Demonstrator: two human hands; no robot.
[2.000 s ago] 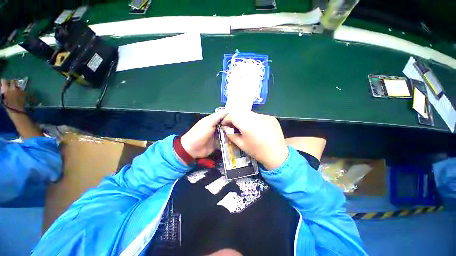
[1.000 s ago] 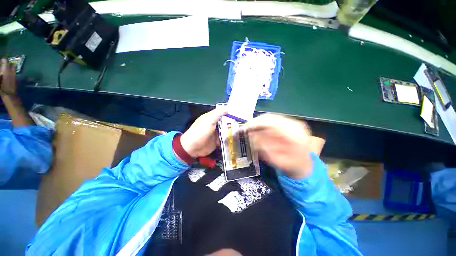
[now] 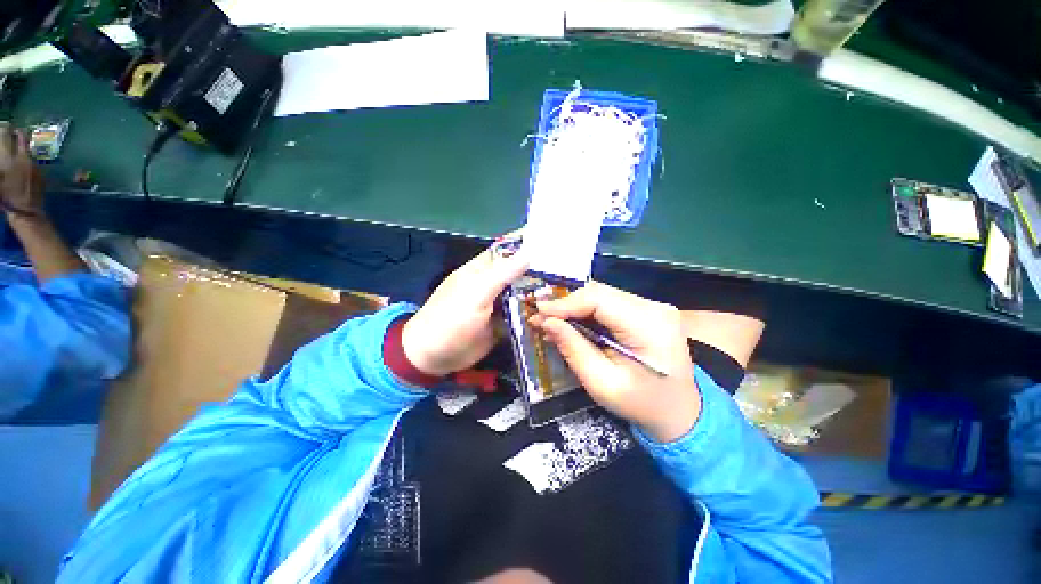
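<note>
An open phone body (image 3: 546, 371) lies over my lap, with a yellow-orange strip along its middle. A white sheet (image 3: 565, 234) sticks out past its far end and overlaps the blue tray. My left hand (image 3: 457, 314) grips the phone body by its left side. My right hand (image 3: 622, 348) holds a thin pen-like tool (image 3: 622, 347), with its fingertips over the phone's upper part. The tool's tip is hidden by the fingers.
A blue tray (image 3: 647, 171) holds tangled thin white strips. A black powered device (image 3: 211, 86) and a large white paper sheet (image 3: 382, 75) lie left. Phone bodies (image 3: 938, 213) lie right. Another person's hand (image 3: 19, 171) is at far left. Cardboard (image 3: 188, 365) is below.
My right hand was blurred and off to the right of the phone a second ago; it is now back over the phone with the thin tool showing. My left hand keeps its hold.
</note>
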